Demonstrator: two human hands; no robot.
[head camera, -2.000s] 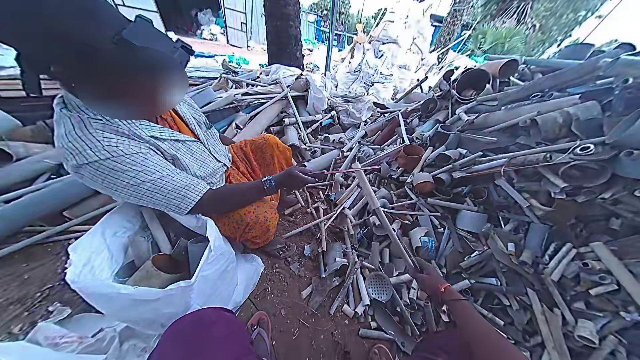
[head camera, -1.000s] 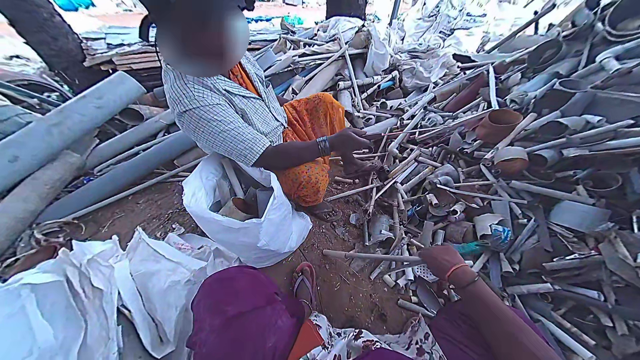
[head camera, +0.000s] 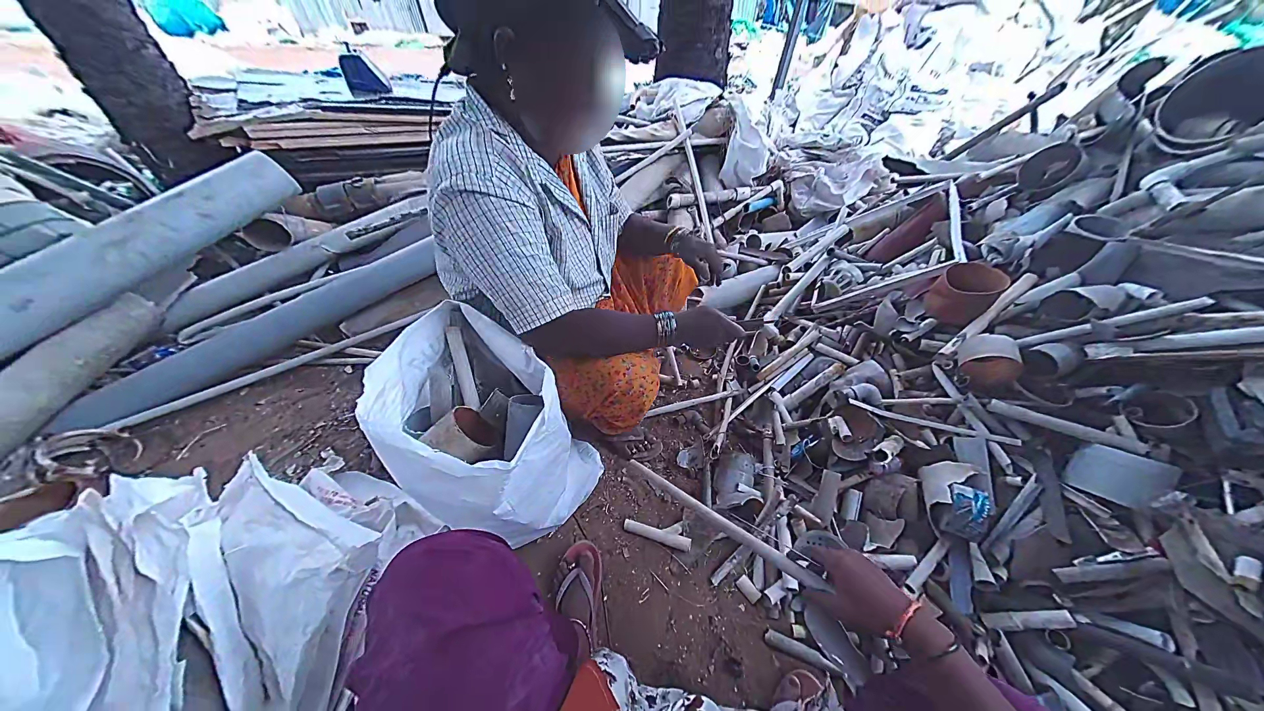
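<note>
My right hand (head camera: 857, 591), with an orange band at the wrist, is at the lower right, closed around the near end of a long, thin grey pipe (head camera: 716, 518). The pipe slants up and left over bare soil, near a short white pipe piece (head camera: 657, 535). A heap of scrap plastic pipes (head camera: 1121, 479) lies under and beyond the hand. The open white sack (head camera: 538, 484) at centre left holds pipe pieces, among them a brownish one (head camera: 462, 434). My left hand is not in view.
A co-worker in a checked shirt (head camera: 504, 217) squats beyond the sack, both hands at the heap. Large grey pipes (head camera: 128, 247) lie at the left. White sacks (head camera: 286, 553) are at the lower left. Tree trunks (head camera: 694, 44) and stacked sheets (head camera: 326, 133) stand behind.
The held pipe was about level a second ago and now slants, its far end up and left. The co-worker's second hand has come into sight. The view has shifted.
</note>
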